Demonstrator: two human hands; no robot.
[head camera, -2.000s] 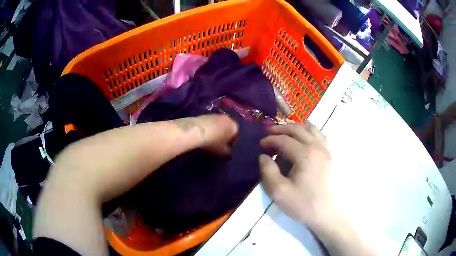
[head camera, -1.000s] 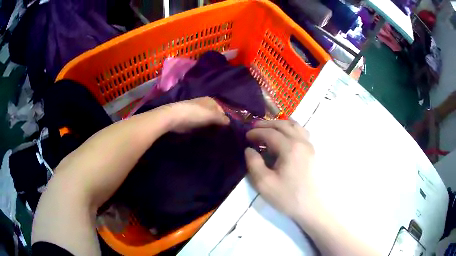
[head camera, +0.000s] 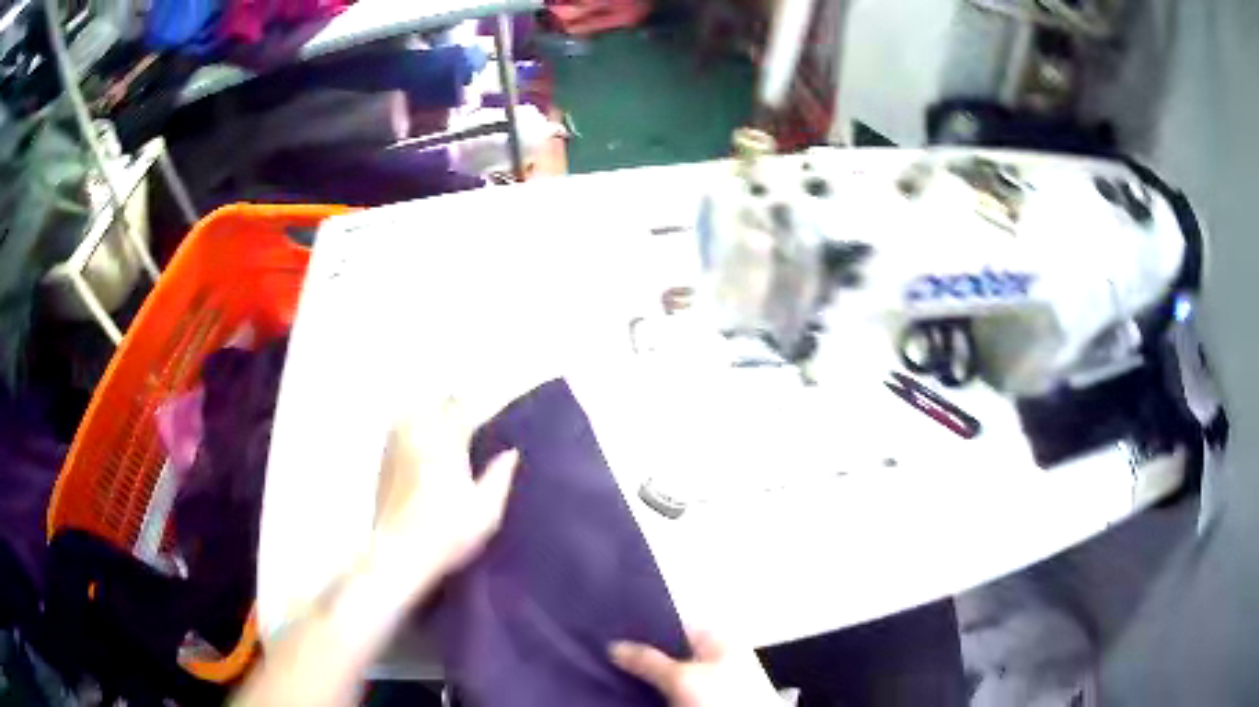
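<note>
A dark purple cloth piece (head camera: 559, 539) lies over the front edge of the white machine table (head camera: 414, 304). My left hand (head camera: 449, 504) is blurred and holds the cloth's upper left edge, thumb on top. My right hand (head camera: 690, 670) is at the bottom of the picture, partly cut off, with its fingers on the cloth's right edge. The white sewing machine (head camera: 953, 276) with blue lettering stands beyond the cloth, to the right.
An orange crate (head camera: 152, 332) with dark purple and pink cloth is left of the table. Red and black snips (head camera: 939, 408) and black scissors loops (head camera: 939, 352) lie by the machine, near a dark rectangle (head camera: 1098, 421). A small oval object (head camera: 663, 497) lies right of the cloth.
The view has swung right from the crate to the table and machine. Both hands have left the crate area, and a dark purple piece is now held at the table's front edge.
</note>
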